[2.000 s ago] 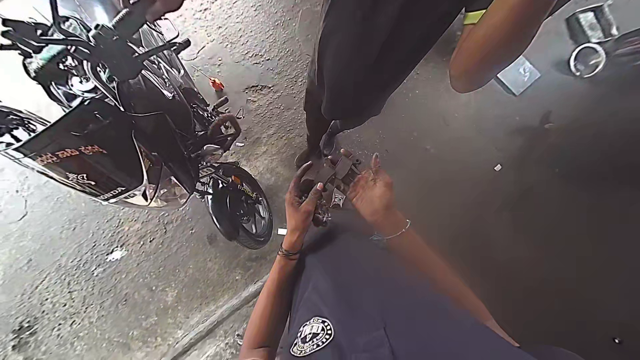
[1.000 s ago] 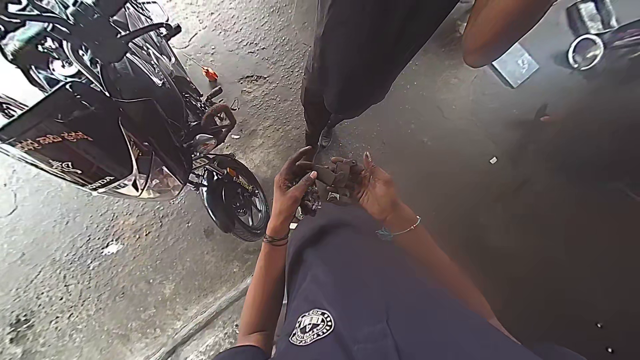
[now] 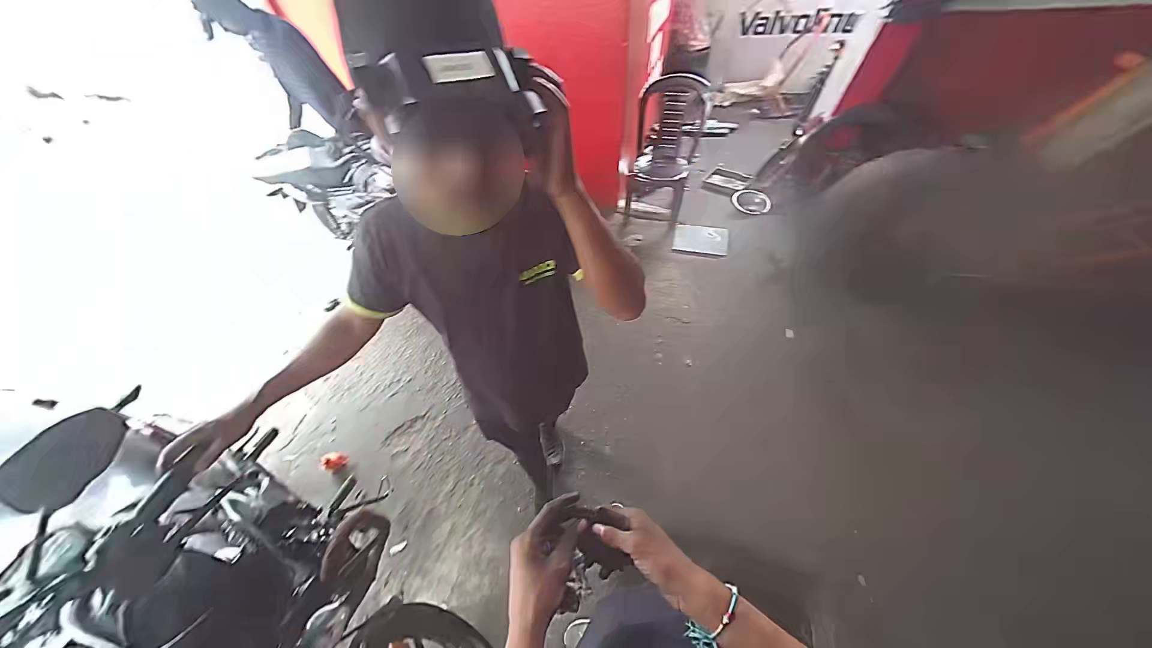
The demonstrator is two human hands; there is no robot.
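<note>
Low in the middle of the head view, my left hand point(image 3: 545, 560) and my right hand point(image 3: 650, 551) meet around small dark, dirty metal parts point(image 3: 605, 551). Both hands grip these parts, with the fingertips close together at their upper edge. One piece hangs below my left fingers, beside the palm. The exact kind of part cannot be told. A beaded bracelet point(image 3: 727, 610) is on my right wrist. The fingers hide much of what is held.
A person in a dark shirt point(image 3: 504, 306) stands ahead, one hand on a motorcycle point(image 3: 207, 558) at lower left, the other raised to a head-worn device. Behind are a chair point(image 3: 668, 148), a flat silver box point(image 3: 700, 240), a ring-shaped part point(image 3: 751, 202) and another motorcycle point(image 3: 315, 175).
The view has tilted up strongly, bringing the other person's upper body and the background into sight. My hands still hold the dark parts and are now closer together.
</note>
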